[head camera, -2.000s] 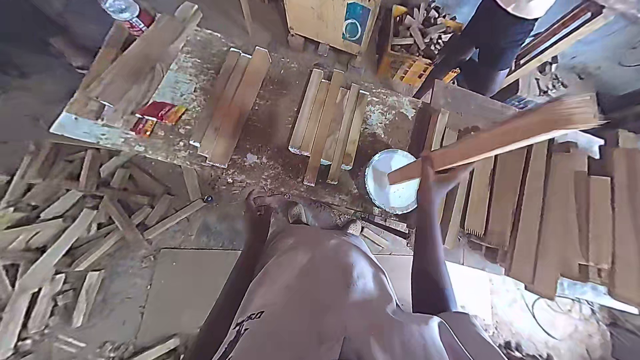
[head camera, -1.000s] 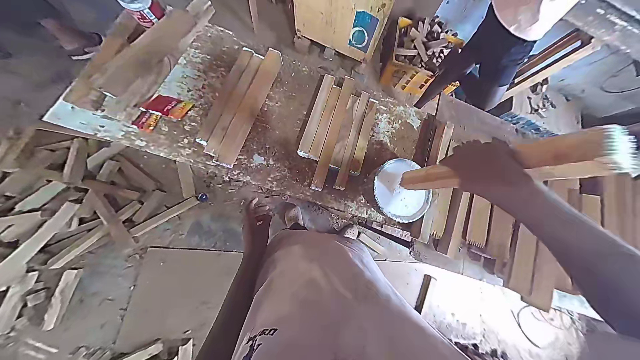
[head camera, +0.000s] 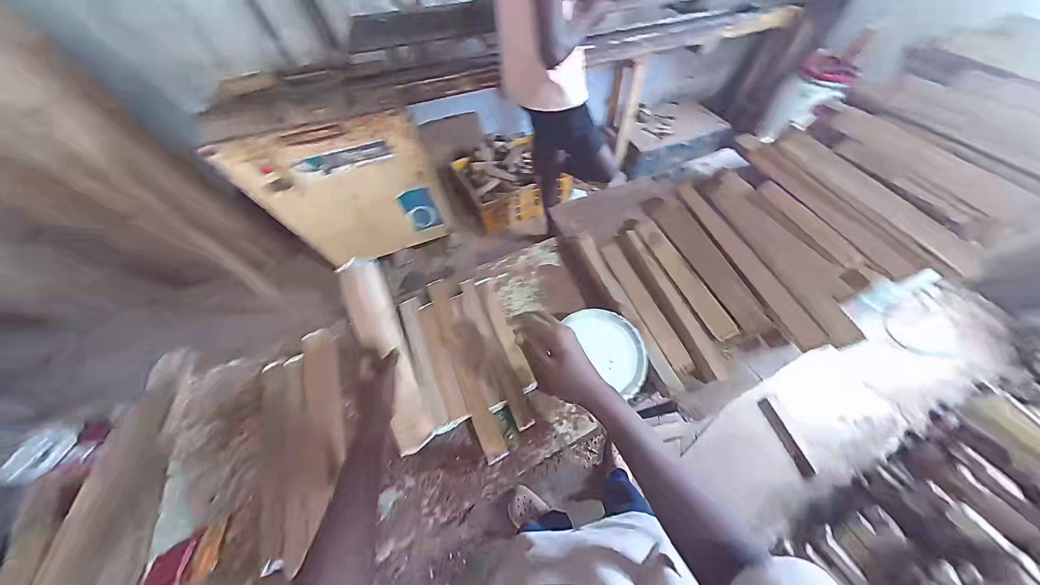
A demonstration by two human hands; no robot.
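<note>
My left hand (head camera: 375, 378) rests against a wooden piece (head camera: 380, 333) with white-coated ends, at the left edge of a group of short wooden pieces (head camera: 455, 366) on the worktable. Blur hides how its fingers lie. Over the right side of that group is my right hand (head camera: 552, 353), fingers curled, with no plank seen in it; whether it grips something small is hidden. Just right of it stands a round tub of white liquid (head camera: 608, 353). More wooden pieces (head camera: 305, 422) lie left of my left forearm.
Many planks (head camera: 731, 260) lie side by side to the right. Beyond the table are a yellowish cabinet (head camera: 349, 195), a yellow crate of wood offcuts (head camera: 512, 203) and a standing person (head camera: 552, 81). A red and orange packet (head camera: 183, 561) lies at lower left.
The wood my right hand held over the tub has left it, and that hand is now left of the tub. My left hand has come up from beside my body to the wooden pieces. The view has swung.
</note>
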